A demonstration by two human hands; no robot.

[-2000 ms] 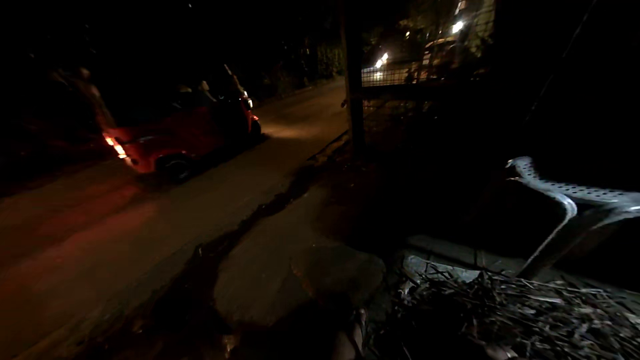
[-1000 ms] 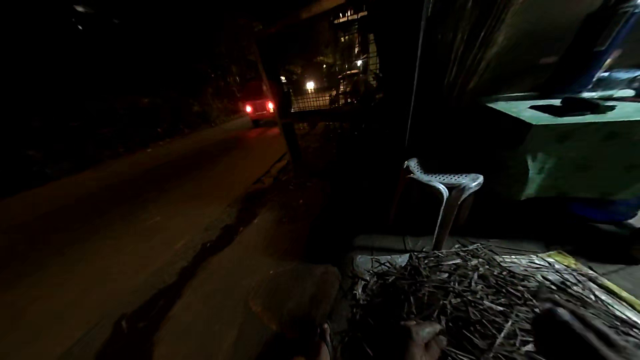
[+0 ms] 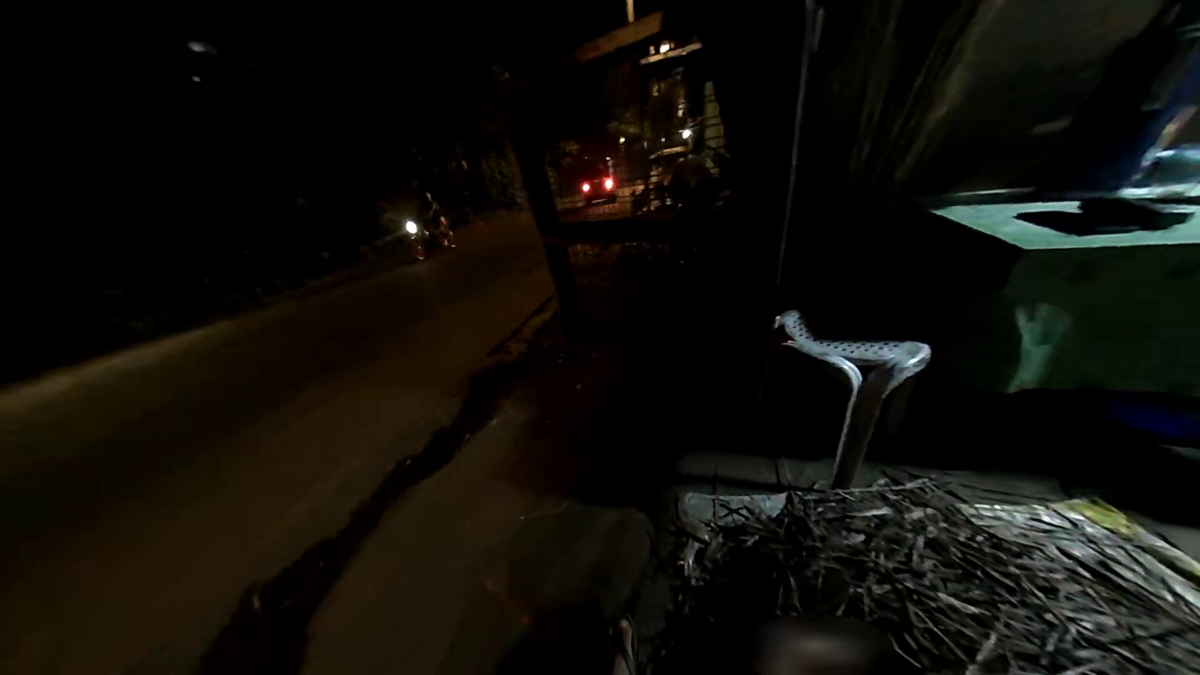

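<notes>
At the bottom edge, what seems to be my left hand [image 3: 820, 647] is a dark, blurred shape low over a heap of dry sticks or stalks [image 3: 928, 572]. Its fingers cannot be made out, nor whether it holds anything. My right hand is out of view. The heap fills the lower right, with a pale sheet or sack [image 3: 1041, 517] with a yellow patch at its far right side. Just behind the heap stands a light plastic chair [image 3: 858, 354] with a perforated top edge.
A road [image 3: 281, 403] runs along the left, with a motorcycle [image 3: 433, 230] and a red-lit vehicle [image 3: 598, 183] farther off. A post [image 3: 553, 253] and mesh fence stand ahead. A flat stone or slab [image 3: 581, 553] lies beside the heap. A green-sided counter [image 3: 1106, 300] stands right.
The red vehicle has moved farther away along the road. A motorcycle with its headlight on has come into view. My right hand, dark over the heap a second ago, has left the view. The view has turned right.
</notes>
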